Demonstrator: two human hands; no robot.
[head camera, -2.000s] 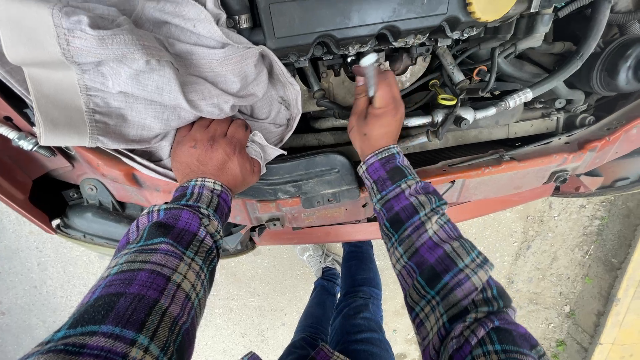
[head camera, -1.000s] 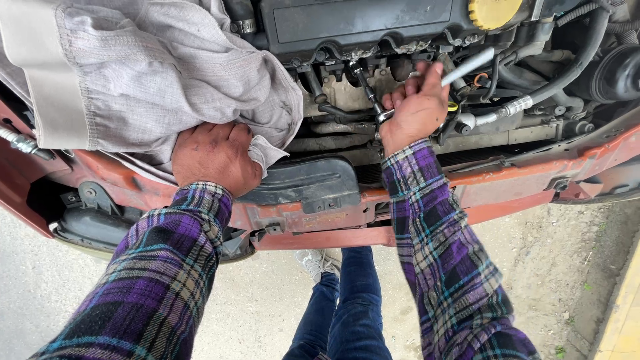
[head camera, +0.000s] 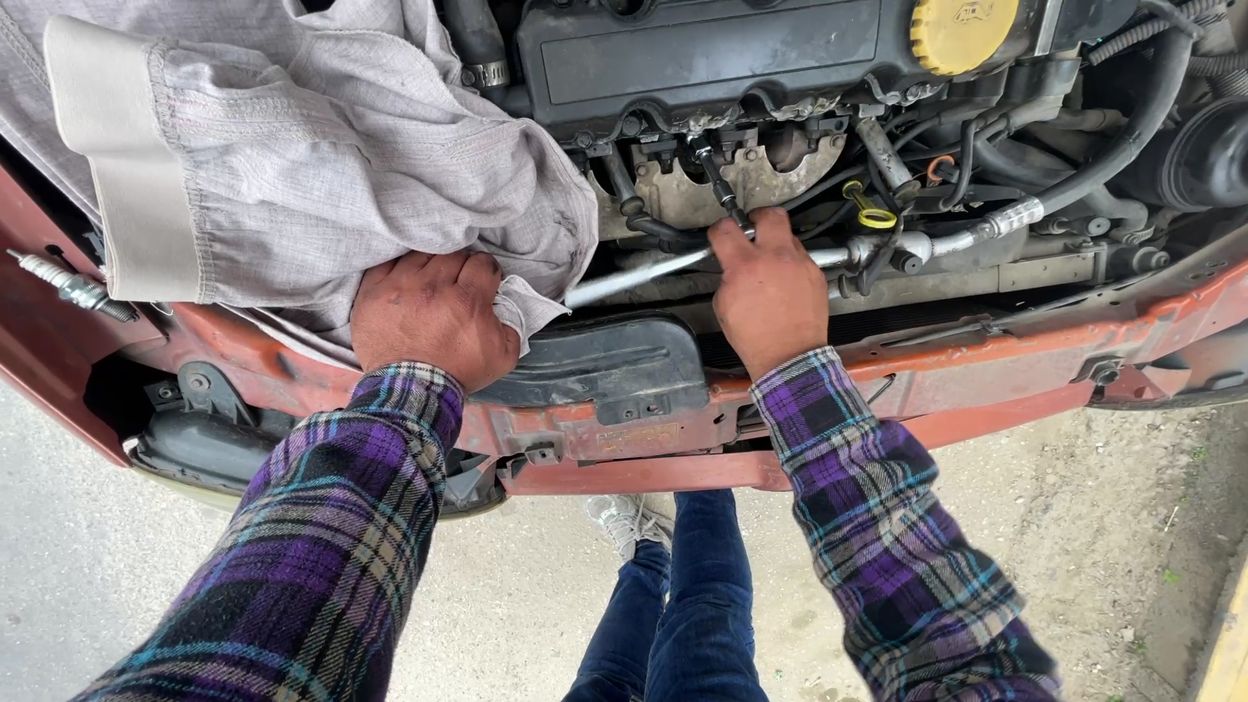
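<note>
My right hand (head camera: 770, 292) grips the head of a ratchet wrench, whose bright handle (head camera: 639, 279) points to the left. From the ratchet a dark socket extension (head camera: 719, 180) reaches up to the lower edge of the black engine cover (head camera: 707, 54), in front of the metal heat shield (head camera: 790, 175); its far end is hidden there. My left hand (head camera: 434, 317) rests on the car's front edge, closed on a corner of the grey cloth (head camera: 361, 175). At the far left a spark plug (head camera: 76, 285) lies on the red bodywork.
A yellow oil filler cap (head camera: 960, 34) sits on the engine, with a yellow dipstick loop (head camera: 876, 216) below it. Hoses and a metal pipe (head camera: 975, 232) run to the right. The red front crossmember (head camera: 936, 380) lies below my hands, with a black plastic duct (head camera: 614, 361) on it.
The ratchet handle has swung from pointing right to pointing left, and my right hand has shifted with it. My left hand has stayed on the cloth.
</note>
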